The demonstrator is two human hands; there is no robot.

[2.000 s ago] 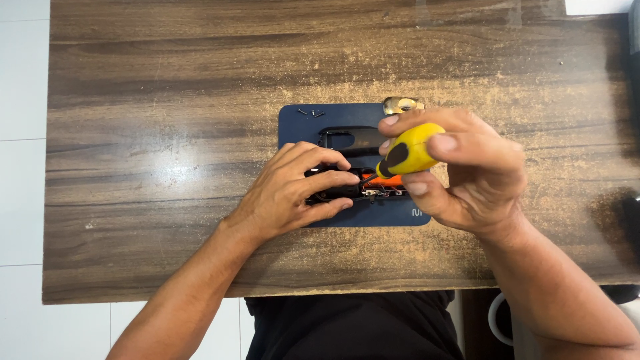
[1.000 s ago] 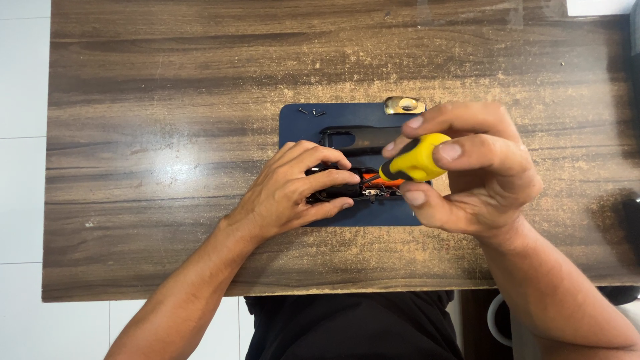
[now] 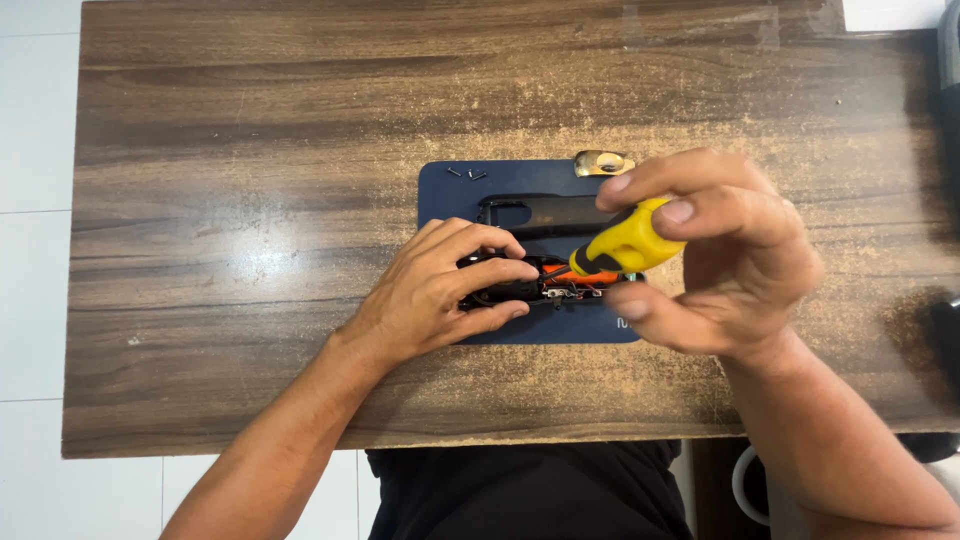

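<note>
My left hand (image 3: 442, 292) grips the left end of an opened black electric device (image 3: 517, 291) that lies on a dark blue mat (image 3: 450, 199). Inside the device show an orange cylindrical battery (image 3: 581, 275), thin wires and small metal parts. My right hand (image 3: 720, 247) holds a stubby yellow and black screwdriver (image 3: 630, 240) at a slant, fingertips around its handle. Its shaft reaches down into the device beside my left fingertips; the tip's exact contact is hidden. Behind the device lies a glossy black housing shell (image 3: 562, 214), partly covered by the screwdriver and right hand.
Several small screws (image 3: 469, 174) lie at the mat's back left. A shiny gold-coloured part (image 3: 600, 163) rests at its back right edge. The worn wooden table (image 3: 225, 337) has its front edge near my body. Dark objects stand at the far right.
The fingers of my right hand have shifted around the screwdriver handle, and its tilt has changed slightly. My left hand has stayed on the device.
</note>
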